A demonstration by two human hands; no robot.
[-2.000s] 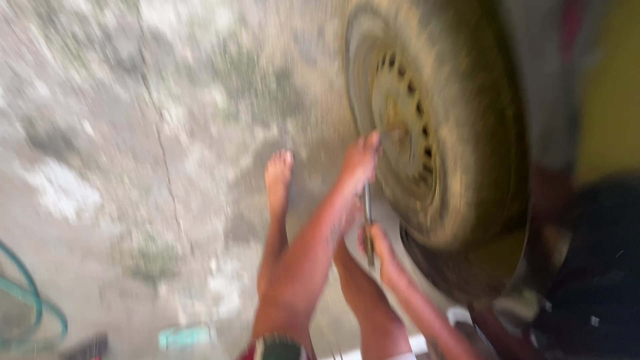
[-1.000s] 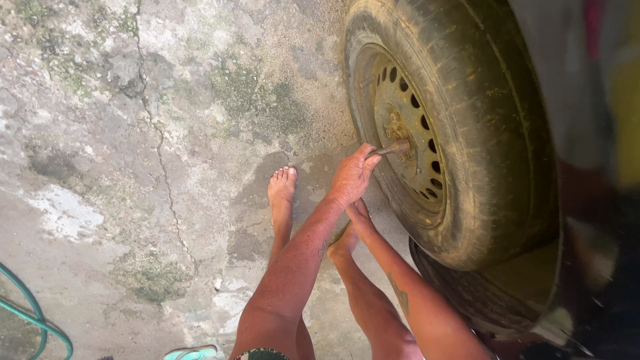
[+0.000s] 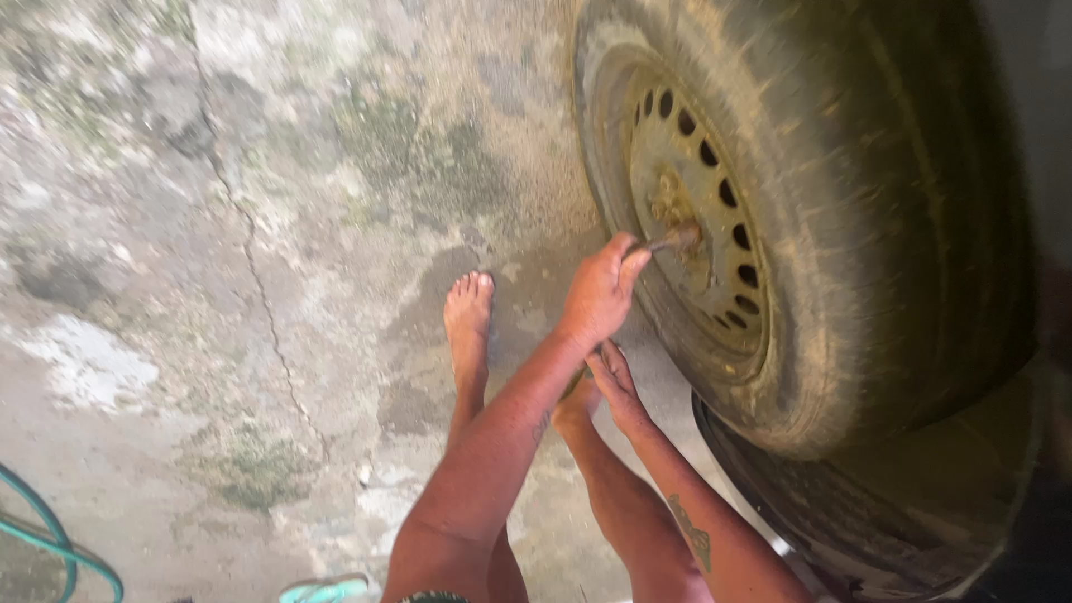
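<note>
The dirty steel wheel rim (image 3: 741, 335) sits inside a worn black tyre (image 3: 846, 276) at the right. A metal lug wrench (image 3: 666, 243) reaches the hub area, its rusty socket end over a lug nut position. My left hand (image 3: 601, 286) is closed around the wrench near its bend, thumb toward the wheel. Lower down, my right hand (image 3: 615, 377) is at the handle's lower part, fingers around it, partly hidden behind my left wrist. The handle's end shows dimly over my right foot.
My bare left foot (image 3: 469, 322) and right foot (image 3: 579, 398) rest on cracked, stained concrete (image 3: 276, 276). A green hose (image 3: 63, 540) curls at the lower left. A turquoise flip-flop (image 3: 325, 590) lies at the bottom edge. Dark car bodywork (image 3: 938, 494) borders the tyre below.
Two seconds ago the handle stood nearly upright in view, with my hands farther apart. Now it slants down to the left, and my right hand is closer to my left wrist.
</note>
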